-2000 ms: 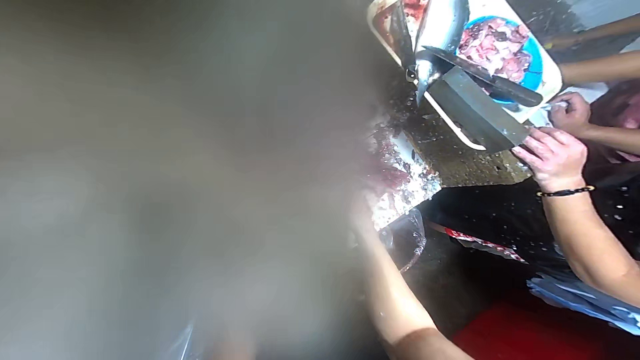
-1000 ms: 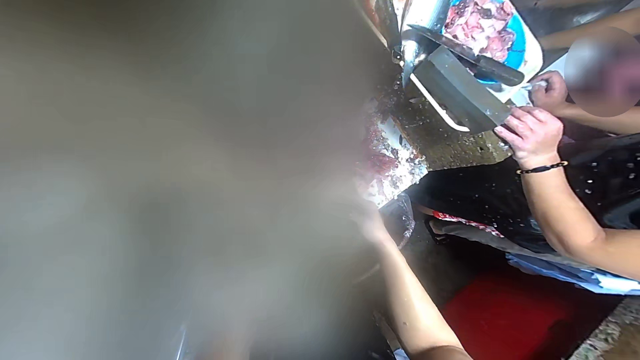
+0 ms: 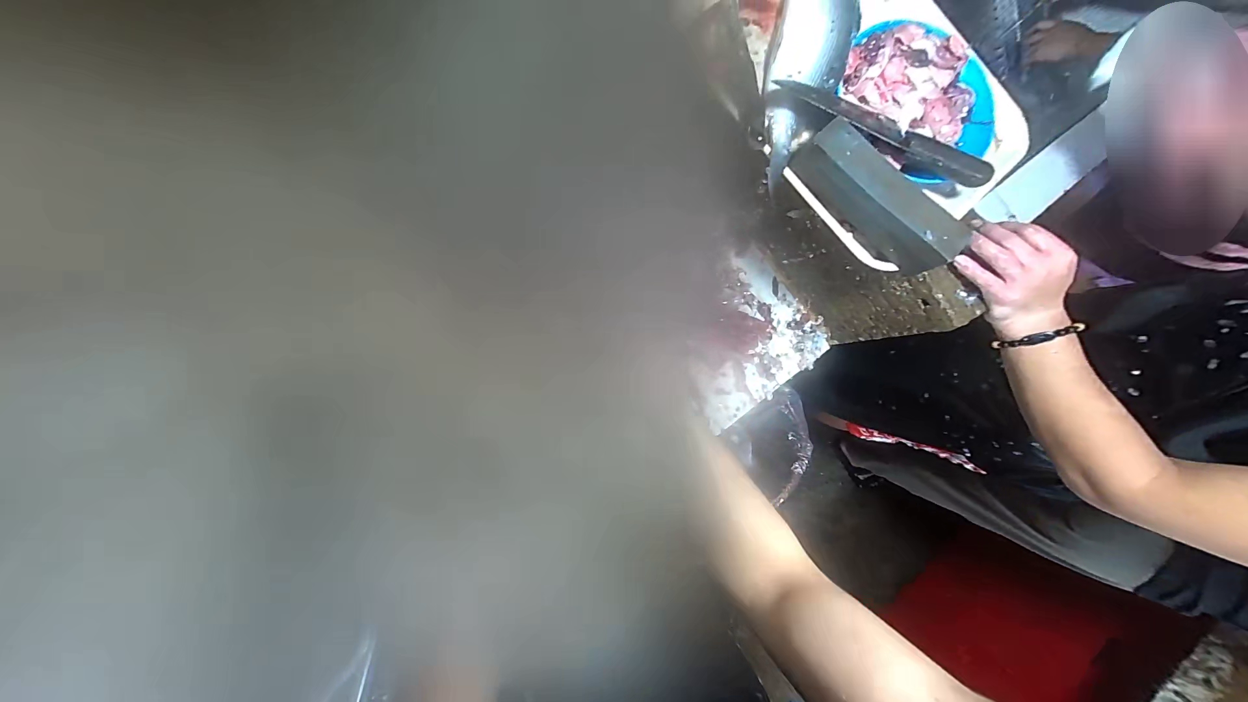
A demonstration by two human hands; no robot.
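Observation:
A large blur hides the left and middle of the head view. From the bottom, a bare forearm that appears to be mine reaches up into it; my right hand (image 3: pixel 704 421) is almost wholly hidden, so what it holds cannot be seen. My left hand is not visible. At the right, another person's braceleted hand (image 3: pixel 1024 273) touches the end of a dark grey block (image 3: pixel 882 200), possibly a whetstone. A black-handled knife (image 3: pixel 941 156) lies across the tray beside a silvery fish (image 3: pixel 809 44). Cut pink meat or fish (image 3: pixel 912 78) fills a blue dish (image 3: pixel 978 107).
The white tray (image 3: pixel 1009 132) rests on a wet, dirty work surface (image 3: pixel 877 307). Near my forearm are a scrap-covered board (image 3: pixel 770 341) and a clear plastic bag (image 3: pixel 785 448). A black wet apron (image 3: pixel 936 375), another person and a red floor area (image 3: pixel 994 624) lie rightward.
The braceleted hand stays at the grey block's end. At the upper right, more of another person has come into view. My forearm still reaches into the blur.

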